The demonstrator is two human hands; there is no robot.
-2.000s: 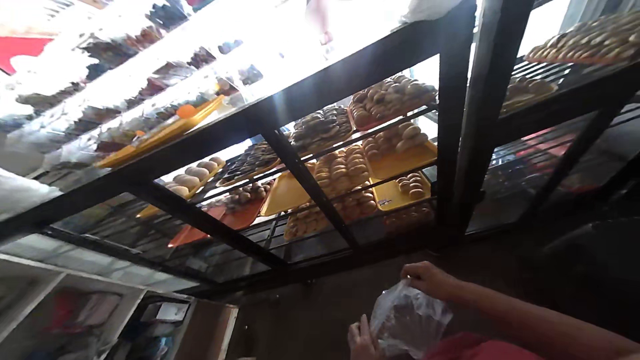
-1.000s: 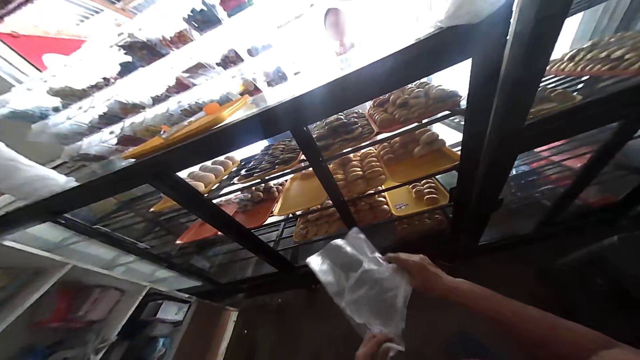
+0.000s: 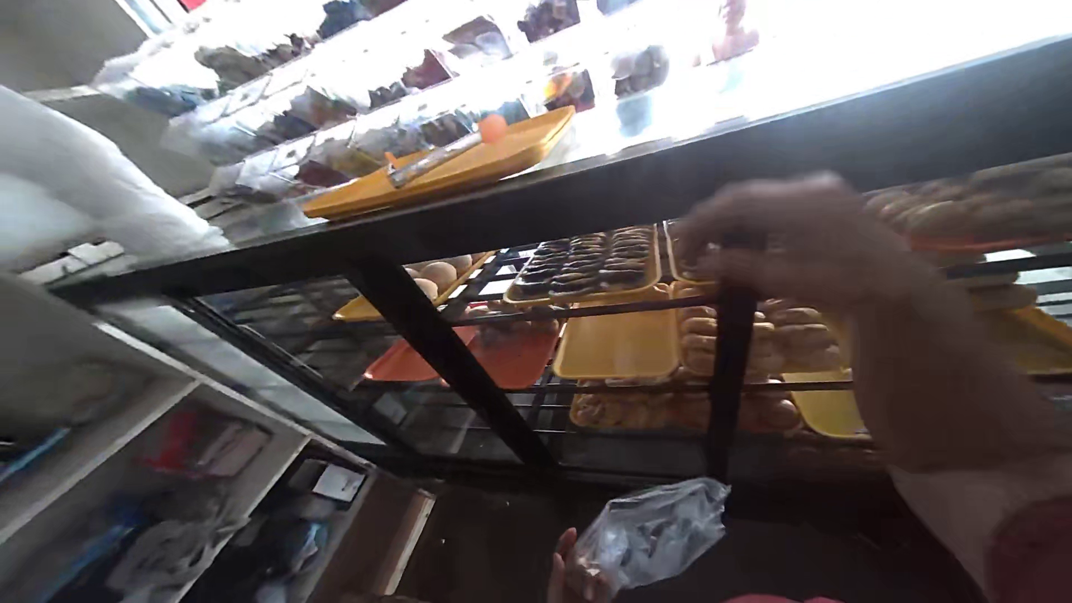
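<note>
My left hand (image 3: 578, 571), at the bottom centre, holds a clear plastic bag (image 3: 657, 532). My right hand (image 3: 787, 234), blurred, is raised at the black frame (image 3: 734, 360) of the display case; its fingers curl there, and whether they grip the frame cannot be told. Behind the frame stand a yellow tray of dark-topped pastries (image 3: 586, 264), a bare yellow tray (image 3: 618, 343), red trays (image 3: 511, 356) and trays of brown bread rolls (image 3: 712, 339). On the case top lies an orange-yellow tray (image 3: 452, 167) with tongs (image 3: 435, 159) on it.
Bagged goods (image 3: 318, 109) line the bright counter top. A white plastic bundle (image 3: 75, 176) hangs over the left edge. Open shelves (image 3: 159, 461) with assorted items stand at lower left. The case's black top rail (image 3: 519, 201) crosses the view.
My right hand has left the plastic bag and risen to the case frame. The bag remains in my left hand. The view has shifted closer to the case.
</note>
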